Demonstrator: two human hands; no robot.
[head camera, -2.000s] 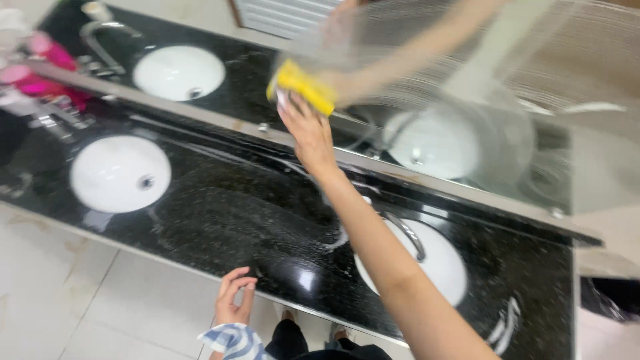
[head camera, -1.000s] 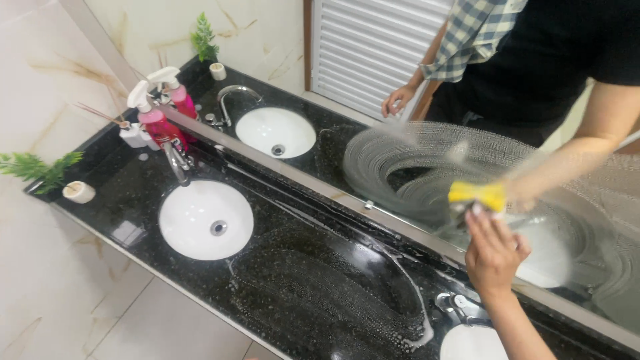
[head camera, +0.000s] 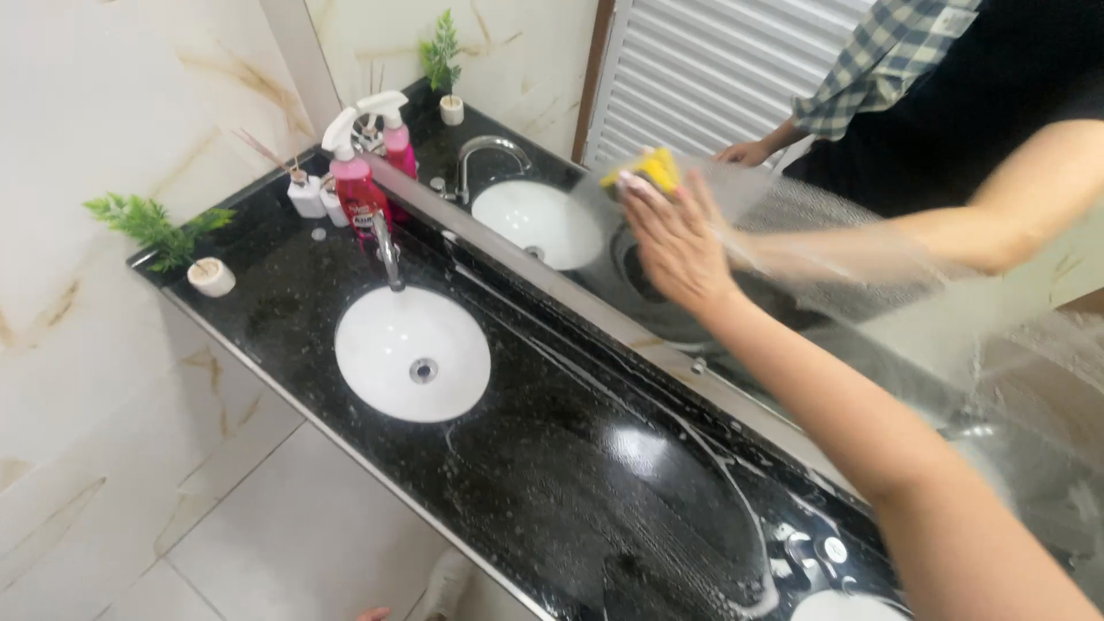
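My right hand (head camera: 677, 241) is pressed against the wall mirror (head camera: 871, 250), shut on a yellow sponge (head camera: 649, 175) that shows beyond the fingertips. Soapy streaks cover the glass around it, and the mirror reflects the arm. Of my left hand (head camera: 373, 614), only what look like fingertips show at the bottom edge; the rest is out of frame. Below the mirror runs a black stone countertop (head camera: 552, 448), wet and with lines of foam. A white oval sink (head camera: 412, 341) with a chrome faucet (head camera: 388, 250) is set into it.
At the counter's far end stand a pink spray bottle (head camera: 358, 194), a white reed diffuser (head camera: 305, 195) and a small potted plant (head camera: 211, 276). A second sink (head camera: 849, 606) is partly visible at the bottom right. The marble-patterned wall (head camera: 103, 345) bounds the left side.
The view has shifted toward the counter's far left end. My right hand, still holding the sponge, has moved along the mirror toward the reflected left sink. My left hand has mostly left the view since the earliest frame.
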